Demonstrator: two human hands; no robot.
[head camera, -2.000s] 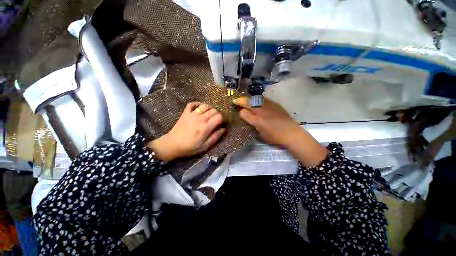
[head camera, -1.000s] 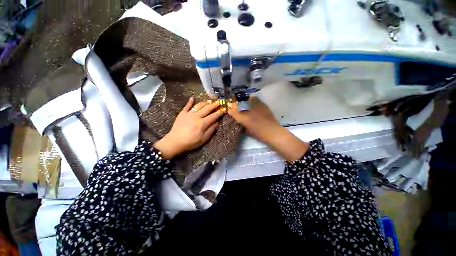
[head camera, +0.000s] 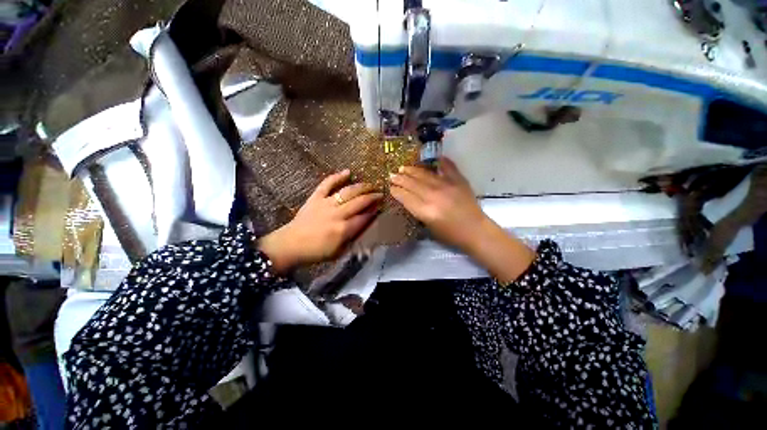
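The brown speckled garment panel (head camera: 290, 151) lies on the machine bed and runs under the presser foot (head camera: 395, 134), which is lit yellow. Its white backing (head camera: 193, 151) shows in folds at the left. My left hand (head camera: 330, 220) lies on the panel left of the foot, fingers pressing on the cloth. My right hand (head camera: 441, 206) rests on the panel's right edge, fingertips just below the foot and close to the left ones. The needle tip and any cloth layers under my fingers are hidden.
The white sewing machine (head camera: 639, 126) with a blue stripe spans the right. A hanging bundle of pieces (head camera: 690, 290) is at the table's right end. A tan taped patch (head camera: 71, 231) is at the left. The marked table edge (head camera: 538, 243) runs in front of the machine.
Both hands have moved slightly back from the presser foot toward me. The view has shifted, so the machine appears higher and further right. The panel stays under the foot.
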